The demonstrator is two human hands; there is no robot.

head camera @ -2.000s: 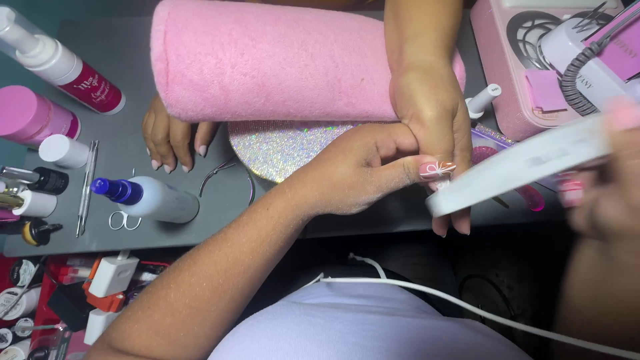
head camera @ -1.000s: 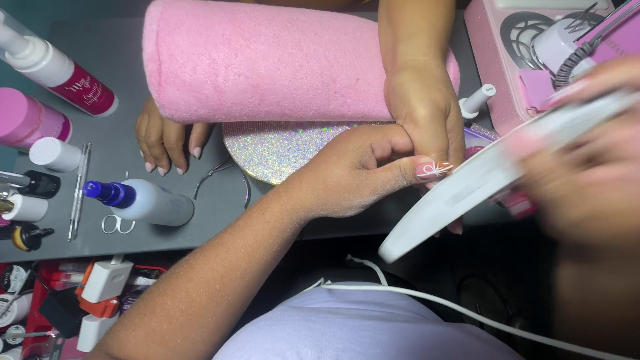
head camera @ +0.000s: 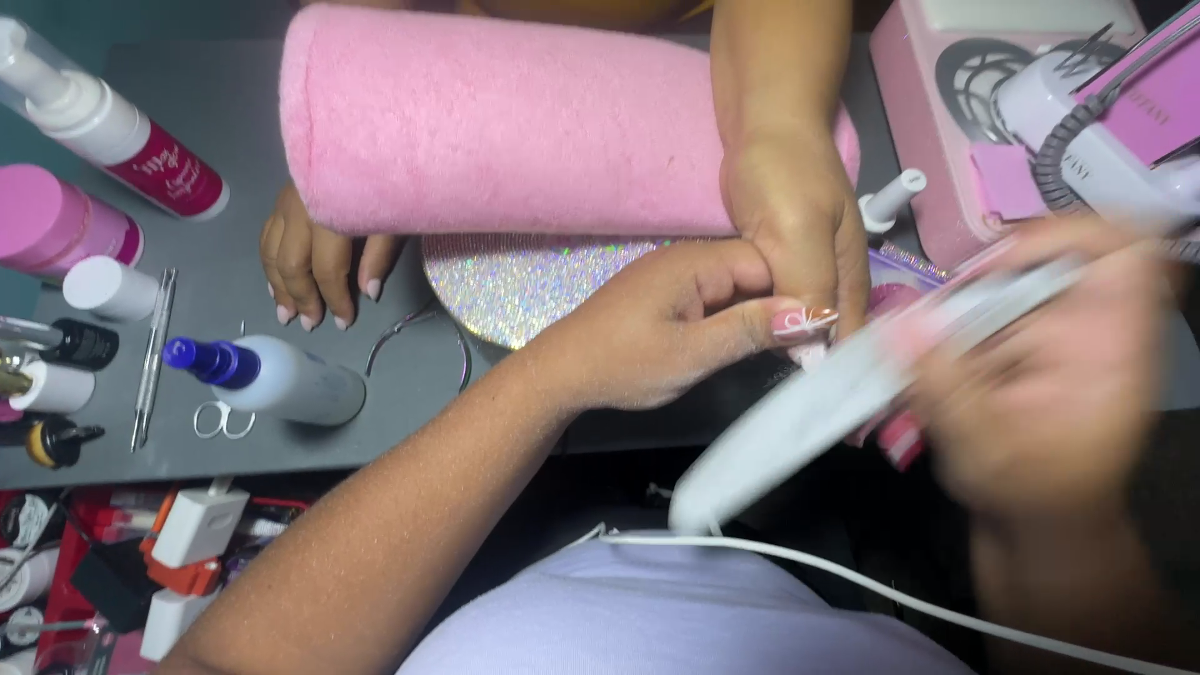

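Note:
My left hand [head camera: 670,328] holds the fingers of another person's hand [head camera: 792,206], its painted thumbnail uppermost. That person's wrist lies at the right end of a rolled pink towel-like cushion [head camera: 506,122]. My right hand [head camera: 1041,375], blurred, grips a long white nail file [head camera: 797,441], which slants across just beside the held fingertips. Whether the file touches a nail is hidden by blur. Under the cushion shows a glittery round pad [head camera: 525,291]. The person's other hand [head camera: 314,262] rests on the grey table left of it.
A blue-capped spray bottle [head camera: 291,380], small scissors [head camera: 225,420], metal tools [head camera: 153,361] and a pump bottle [head camera: 122,131] stand or lie at left. A pink nail dust collector [head camera: 923,141] and a white bottle [head camera: 891,202] are at right. A white cable [head camera: 825,567] crosses my lap.
My right hand has moved the file; its free end, near the held fingertips two seconds ago, is now lower and farther left. My left hand keeps its hold.

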